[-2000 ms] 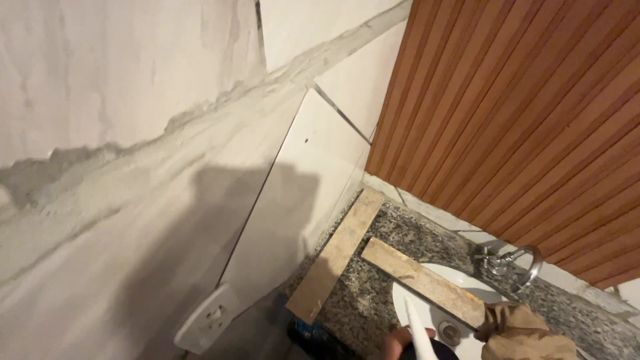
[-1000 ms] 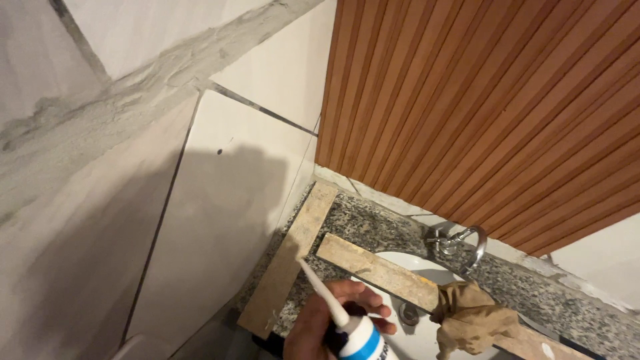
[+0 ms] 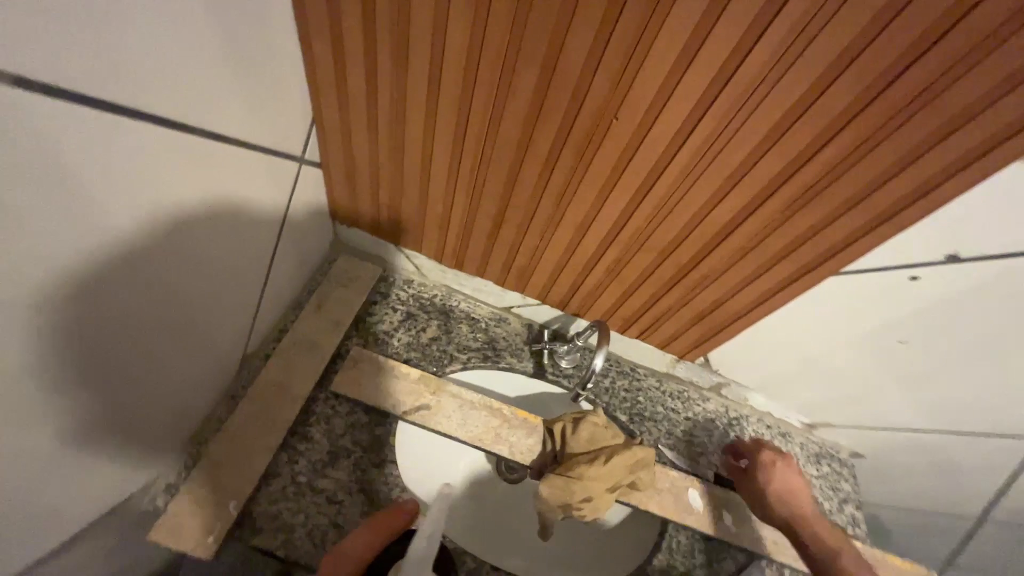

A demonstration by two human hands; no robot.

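At the bottom edge, my left hand [image 3: 372, 540] is around a sealant tube with a long white nozzle [image 3: 430, 528]; most of the tube is cut off by the frame. On the right, my right hand [image 3: 772, 484] reaches over a long tile strip [image 3: 448, 408] that lies across the white sink basin [image 3: 480, 524]. Its fingers are curled near something thin and pale on the countertop, and whether they grip it is unclear. A crumpled brown cloth [image 3: 596, 468] drapes over the strip's middle. Another tile strip [image 3: 272, 408] lies along the left wall.
The granite countertop [image 3: 456, 324] surrounds the basin. A chrome faucet [image 3: 572, 352] with a curved spout stands behind it. Reddish-brown slatted panelling [image 3: 560, 152] covers the back wall above, and white wall tiles [image 3: 152, 256] with dark joints stand at both sides.
The view has swung to the right. My right hand has come into sight at the right. The tube in my left hand showed its blue-banded body one second ago; now mainly its nozzle shows.
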